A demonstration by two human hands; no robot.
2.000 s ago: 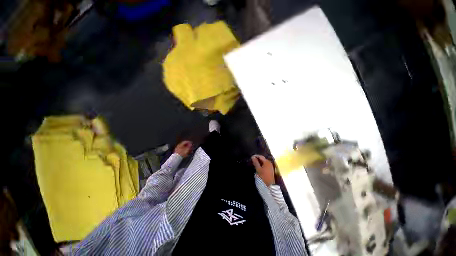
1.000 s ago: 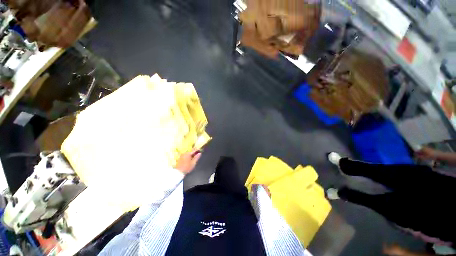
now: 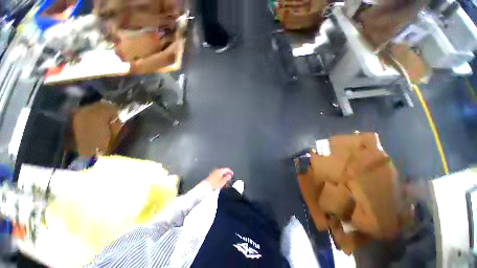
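Yellow cut pieces (image 3: 120, 196) lie spread over a white machine table at the lower left, overexposed at their middle. My left hand (image 3: 219, 178) is in front of my body above the floor, to the right of the yellow pieces and not touching them. Its fingers look curled, but blur hides whether anything is in them. My right hand is not visible; only the striped right sleeve (image 3: 298, 243) shows at the bottom. Brown cut panels (image 3: 353, 183) lie in a loose pile at the right.
Brown panels (image 3: 146, 44) lie on a table at the upper left. White machine stands (image 3: 361, 78) are at the upper right. Another person's dark shoe (image 3: 217, 37) is on the grey floor at the top. A yellow floor line (image 3: 431, 128) and a white table edge (image 3: 444, 209) are at the right.
The view has turned, and the yellow table now sits lower left. My left hand is away from the yellow pieces. The second yellow stack and my right hand are out of sight; brown panels appear right.
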